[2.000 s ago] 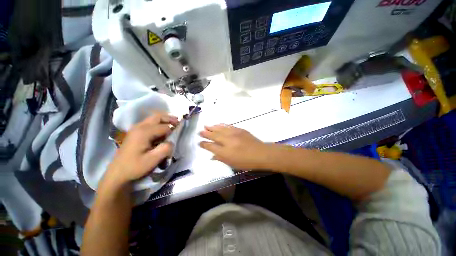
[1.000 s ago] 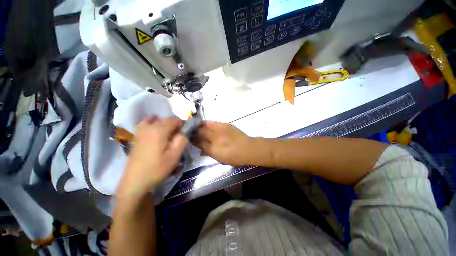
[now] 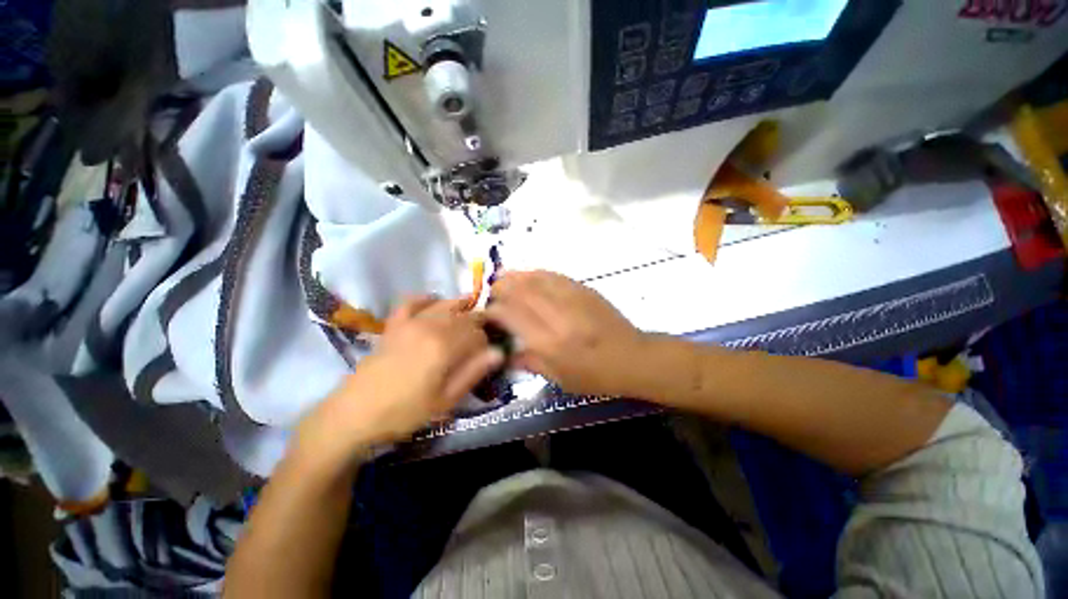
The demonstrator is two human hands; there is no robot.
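The striped fabric panel (image 3: 275, 269), pale with dark stripes, lies in folds left of the machine head. My left hand (image 3: 422, 363) and my right hand (image 3: 562, 334) meet below the presser foot (image 3: 490, 211). Both hold a small dark fabric edge (image 3: 501, 351) pinched between them; their fingers hide most of it. A small orange piece (image 3: 477, 281) shows just above the fingers. Another orange-brown patch (image 3: 355, 317) lies on the striped fabric left of my left hand.
The sewing machine (image 3: 527, 70) stands behind my hands. Yellow-handled snips (image 3: 814, 211) lie right of the needle, partly under an orange scrap (image 3: 738, 193). A dark grey device (image 3: 873, 176) and a red item (image 3: 1028, 222) are at the right. A ruler (image 3: 867, 318) runs along the front edge.
The camera view has shifted. My hands have come together at the fabric edge, where two seconds ago they were apart. The small orange piece near the needle now shows more clearly.
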